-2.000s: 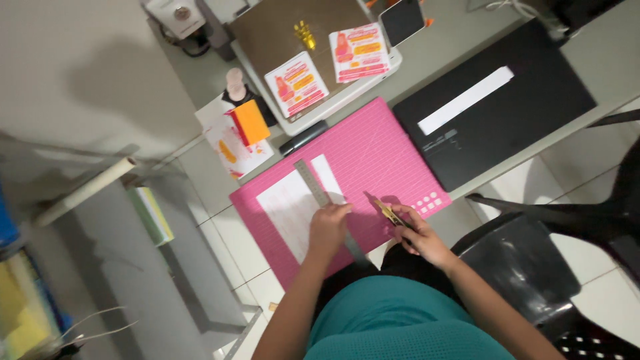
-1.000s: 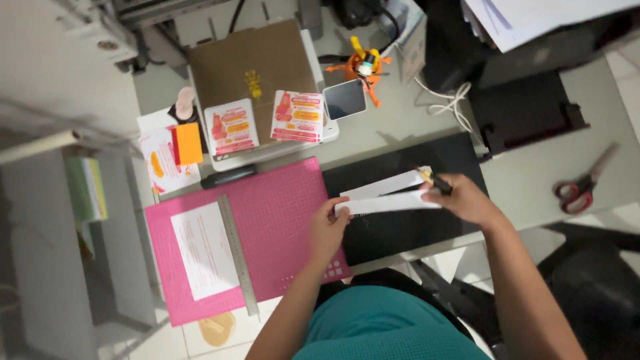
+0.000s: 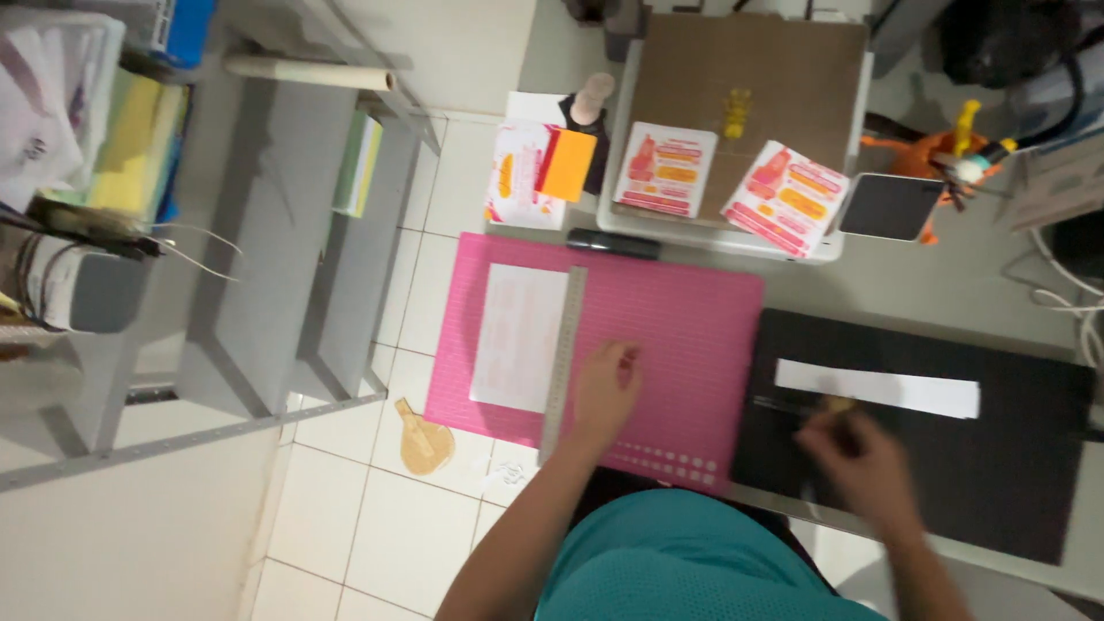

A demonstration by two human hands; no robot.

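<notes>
My left hand [image 3: 611, 384] is over the pink cutting mat [image 3: 673, 345], just right of the metal ruler [image 3: 565, 354]; its fingers are curled, and whether they hold anything is not clear. The ruler lies along the right edge of a white printed sheet [image 3: 519, 336] on the mat. My right hand [image 3: 849, 435], blurred, is above the black board [image 3: 992, 483] and grips a yellowish cutter knife [image 3: 837, 404], only partly visible. White paper strips [image 3: 914, 392] lie on the board, just beyond that hand.
Behind the mat lie a black cylindrical object [image 3: 614, 244] and a machine with a brown lid [image 3: 793, 69] bearing printed cards [image 3: 666, 168]. A phone [image 3: 891, 207] and an orange holder [image 3: 927, 159] are at its right. Grey shelving [image 3: 259, 216] stands left.
The white strip that both hands held over the black board now lies on it. My left hand has moved left to the pink mat; my right hand has come nearer my body.
</notes>
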